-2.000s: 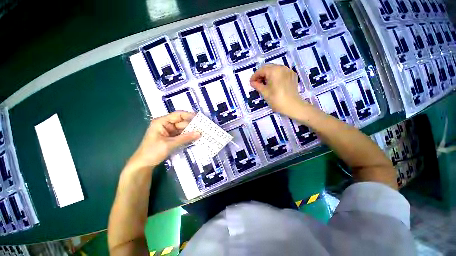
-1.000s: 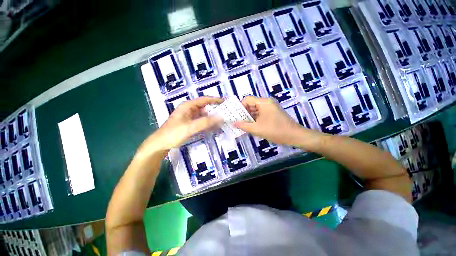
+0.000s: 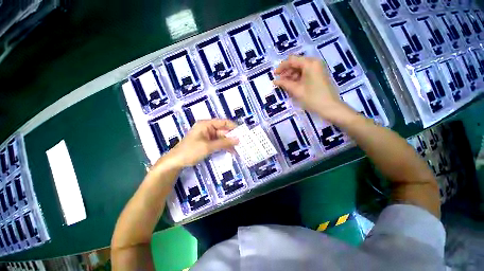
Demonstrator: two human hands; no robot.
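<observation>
My left hand (image 3: 204, 142) holds a white sticker sheet (image 3: 253, 145) with rows of tiny marks over the lower middle of the blister tray (image 3: 139, 117). The tray holds rows of flat electronic parts (image 3: 215, 54), white with dark borders and black blocks. My right hand (image 3: 305, 82) is over the tray's middle row, right of centre, thumb and forefinger pinched together. Whether a small sticker is between the fingertips is too small to tell. The hands are apart. Each hides some parts beneath it.
A white strip (image 3: 66, 182) lies on the green bench (image 3: 106, 159) to the left. Another filled tray (image 3: 38, 222) is at the far left edge. A tray stack (image 3: 411, 92) stands at the right. More trays show below the bench at the right.
My right hand has moved from the sheet up and right over the middle row. My left hand still holds the sheet, now uncovered by the right hand. The view has shifted slightly.
</observation>
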